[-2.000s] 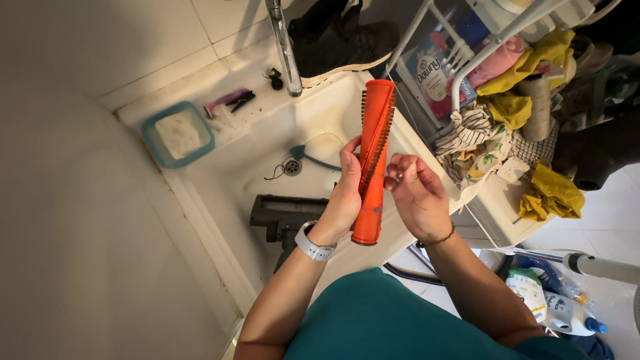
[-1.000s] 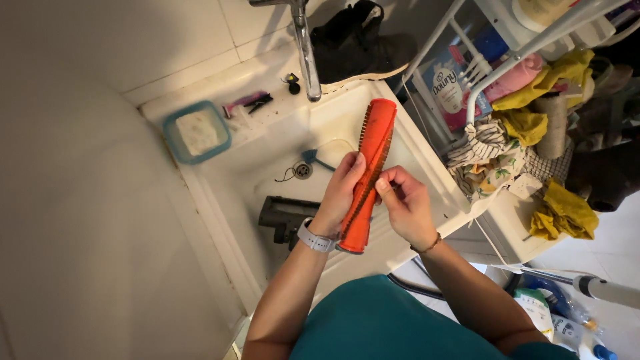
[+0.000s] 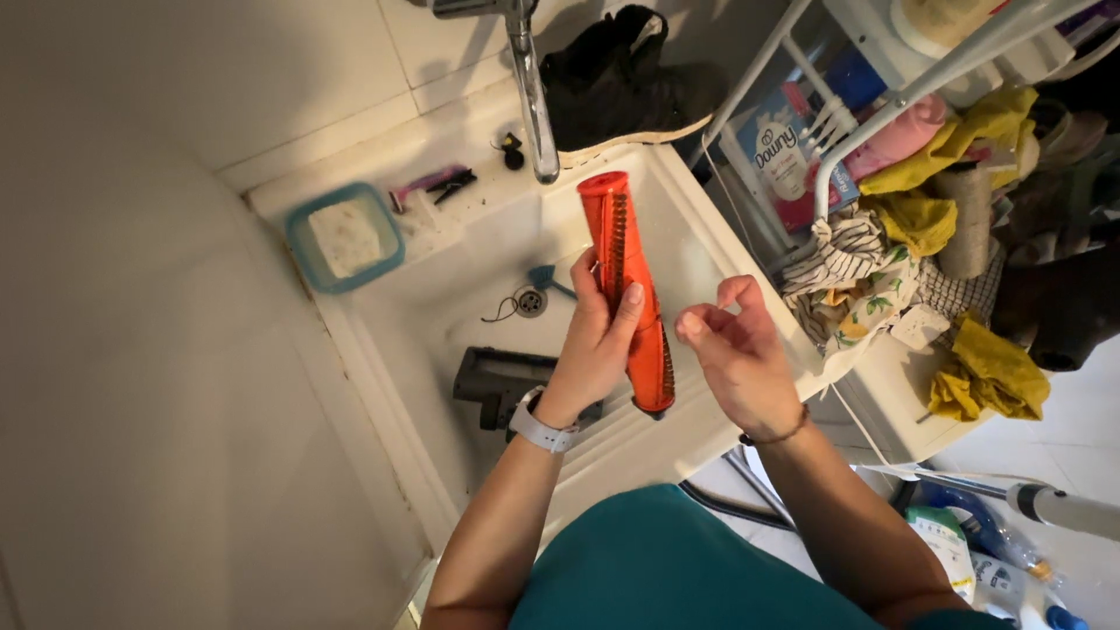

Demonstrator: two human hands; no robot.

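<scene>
My left hand grips an orange vacuum-cleaner brush roller around its middle, tilted above the white sink. Rows of dark bristles run along the roller. My right hand is raised just to the right of the roller, apart from it, with fingers curled and the thumb near the index finger; whether it pinches something tiny is not plain. Under my left hand, partly hidden, a dark grey vacuum floor head lies in the basin. A small blue brush lies beside the drain.
A chrome faucet hangs over the basin's back edge. On the ledge are a blue soap container, a razor and a black shoe. A white rack with cloths stands at the right, with bottles below.
My right hand has come away from the roller, which it was touching a second ago. The roller now leans the other way, its top end toward the left.
</scene>
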